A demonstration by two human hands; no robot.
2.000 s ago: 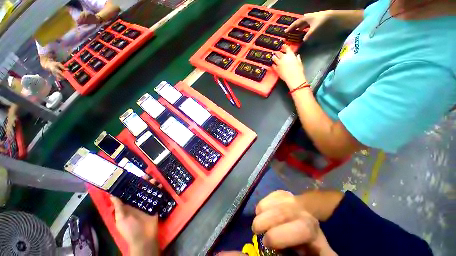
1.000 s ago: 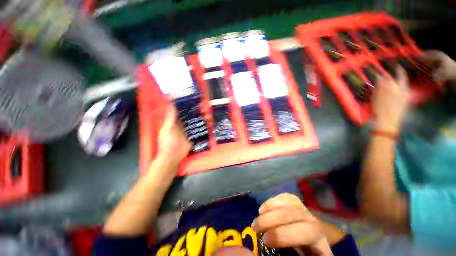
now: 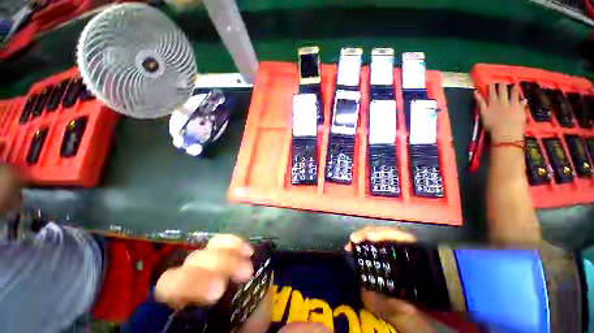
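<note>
My left hand grips an open flip phone at the bottom, its keypad showing and its screen hidden. My right hand grips another open flip phone, its keypad to the left and its blue-lit screen to the right. Both phones are held below the bench edge, in front of my shirt. The red phone tray on the bench holds two rows of open flip phones. Most screens glow white; the upper-left one is dark. The tray's left pockets show bare red plastic.
A desk fan and a cartoon-patterned bundle stand left of the tray. Neighbours' red trays with closed phones lie at left and right. Red pens lie right of my tray. A neighbour's arm reaches over the right tray.
My left hand has left the tray and come down near my body with its phone. An open phone is now visible in my right hand. The view has turned, and more of the fan shows.
</note>
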